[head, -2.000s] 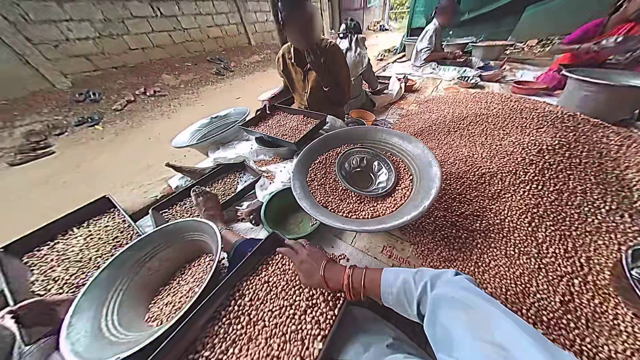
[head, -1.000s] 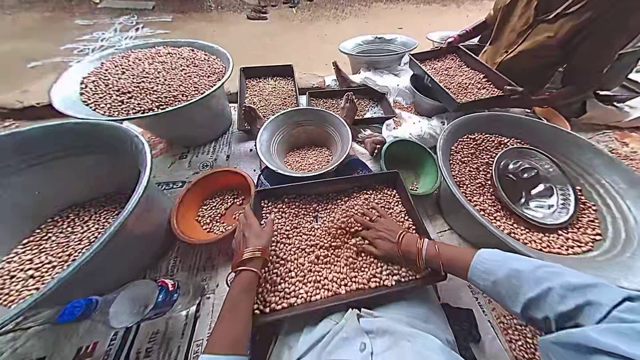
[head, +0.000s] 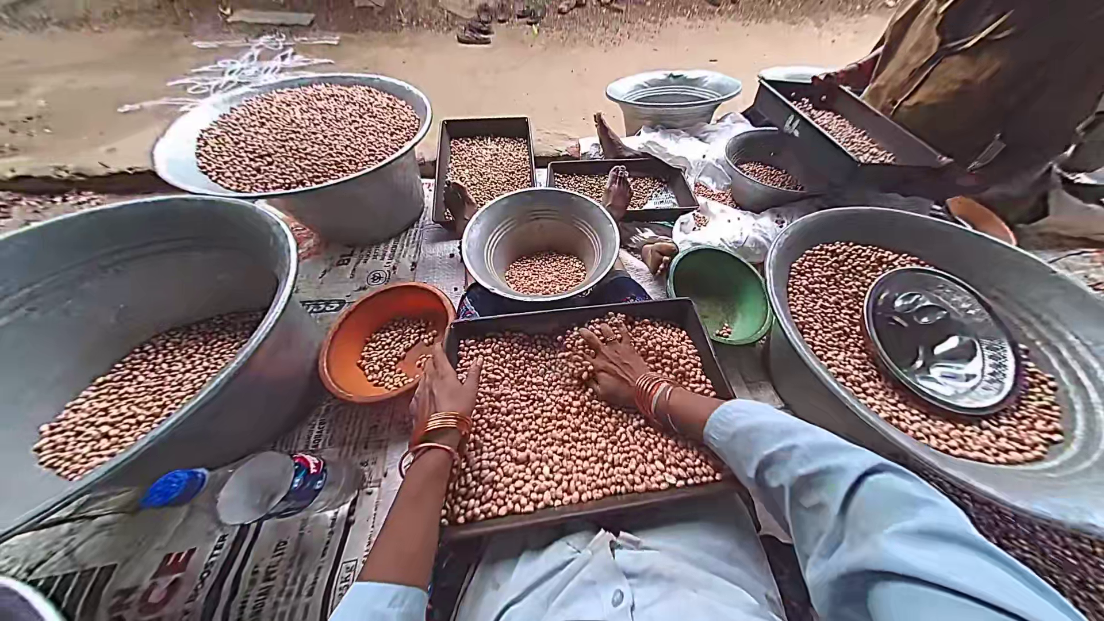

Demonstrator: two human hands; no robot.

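A dark rectangular metal tray (head: 595, 507) full of reddish-brown shelled nuts, seemingly peanuts (head: 561, 440), rests on my lap. My right hand (head: 611, 360) lies palm down on the nuts near the tray's far side, fingers spread and partly sunk among them. At the tray's left edge is my left hand (head: 444, 392), its fingers reaching over the rim of an orange bowl (head: 341, 345) that holds some nuts; whether it holds any is unclear. Beyond the tray, a metal basin (head: 483, 241) with nuts sits tilted. A green bowl (head: 742, 302) with a few nuts stands at the right.
Large metal tubs of nuts stand at left (head: 285, 285), back left (head: 371, 198) and right (head: 793, 362), the right one holding a shiny metal dish (head: 940, 341). A plastic bottle (head: 267, 487) lies at lower left. Someone's feet and smaller trays (head: 487, 128) are ahead; another person sits back right.
The view has swung strongly left and down since two seconds ago. Since one second ago, my left hand has shifted from the tray's left side toward the orange bowl.
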